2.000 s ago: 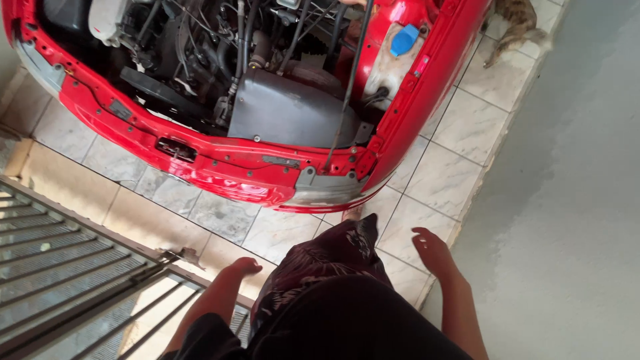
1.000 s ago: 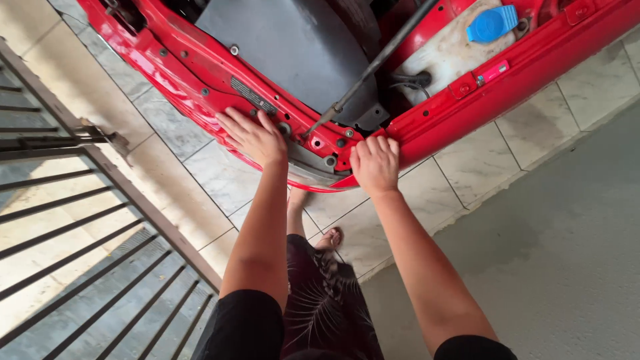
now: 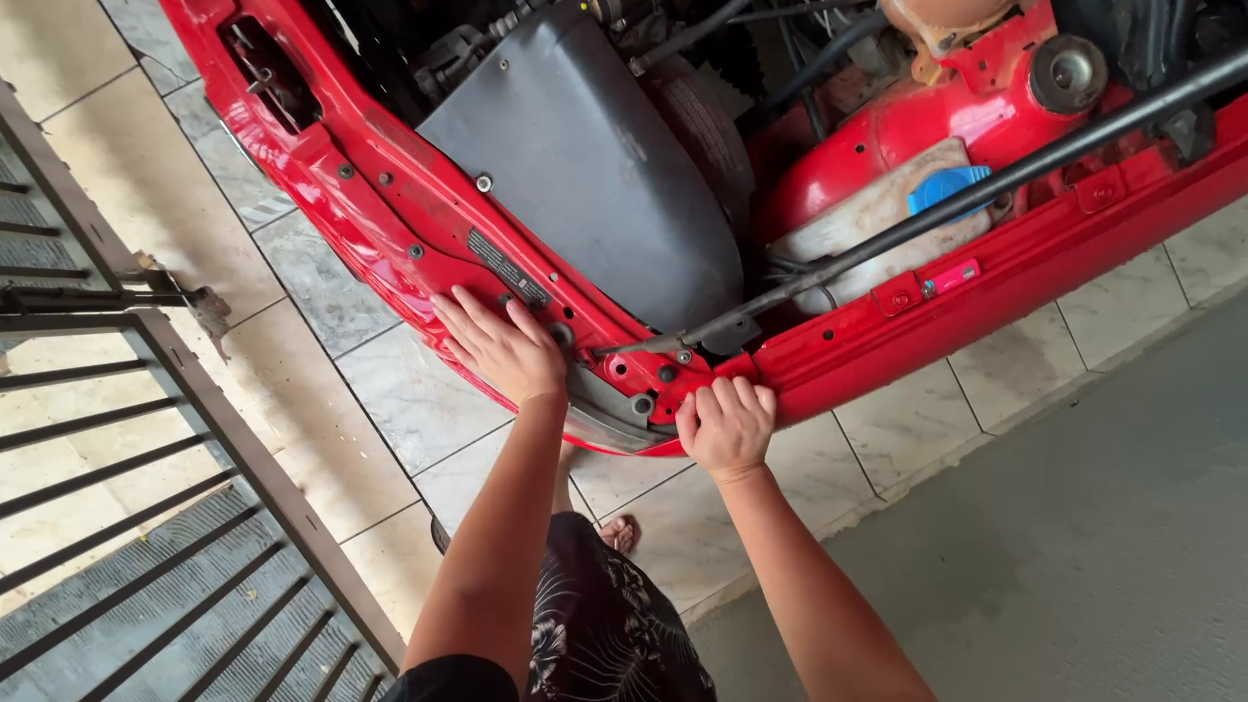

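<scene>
My left hand lies flat, fingers spread, on the red front crossmember of a car's open engine bay, beside the headlight. At the front corner my right hand rests curled over the edge of the red fender; whether it grips that edge I cannot tell. Between and above my hands is the lower end of a black hood prop rod, which slants up to the right. Behind the crossmember sits a dark grey plastic cover. A whitish fluid reservoir with a blue cap lies under the rod.
A metal barred gate stands on the left. Marble-look floor tiles run around the car's front, with a grey floor or wall surface at the lower right. A bare foot in a sandal shows beneath the car's corner.
Two seconds ago both hands hung away from the car; one second ago they were on its front corner, where they remain. The view has moved in closer to the engine bay.
</scene>
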